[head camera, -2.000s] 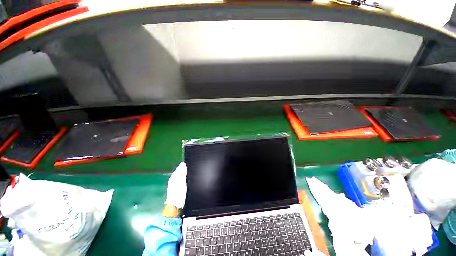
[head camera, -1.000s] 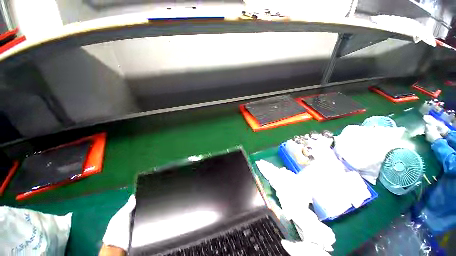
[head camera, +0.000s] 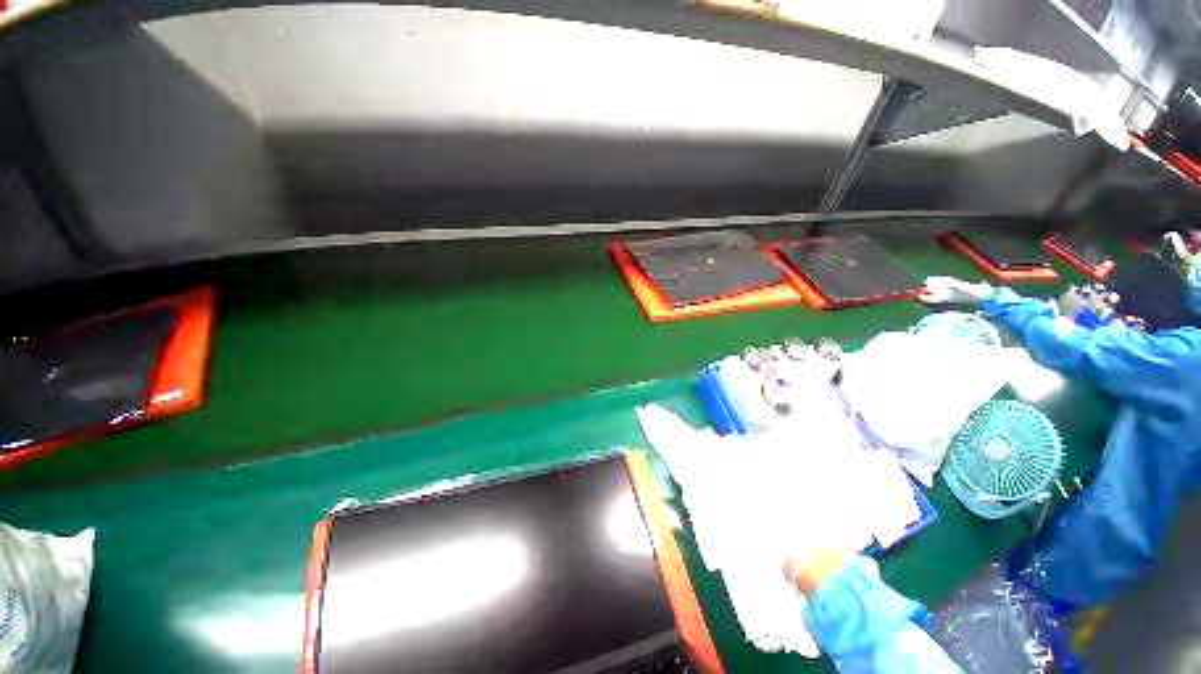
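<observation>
The laptop's glossy black screen (head camera: 494, 573) lies low in front of me with bright lamp glare on it; its keyboard is out of the picture. The orange-red tray (head camera: 669, 566) shows along both sides. My right hand (head camera: 788, 571) reaches from the lower right onto the pile of white wipers (head camera: 738, 494), right of the laptop. Its white glove blends into the cloths, so its fingers and any grip cannot be made out. My left hand is not in view.
A blue bin (head camera: 909, 524) holds round-topped bottles (head camera: 774, 392) and cloths. A teal fan (head camera: 1004, 454) stands right of it. Dark closed laptops (head camera: 705, 267) on orange-red trays line the conveyor. A blue-sleeved person (head camera: 1120, 375) reaches toward one. A white bag (head camera: 40, 593) is lower left.
The view has swung right. My left hand has left the laptop's edge and the picture. My right hand has moved from the laptop to the wipers. The neighbouring person's arm now reaches over the line.
</observation>
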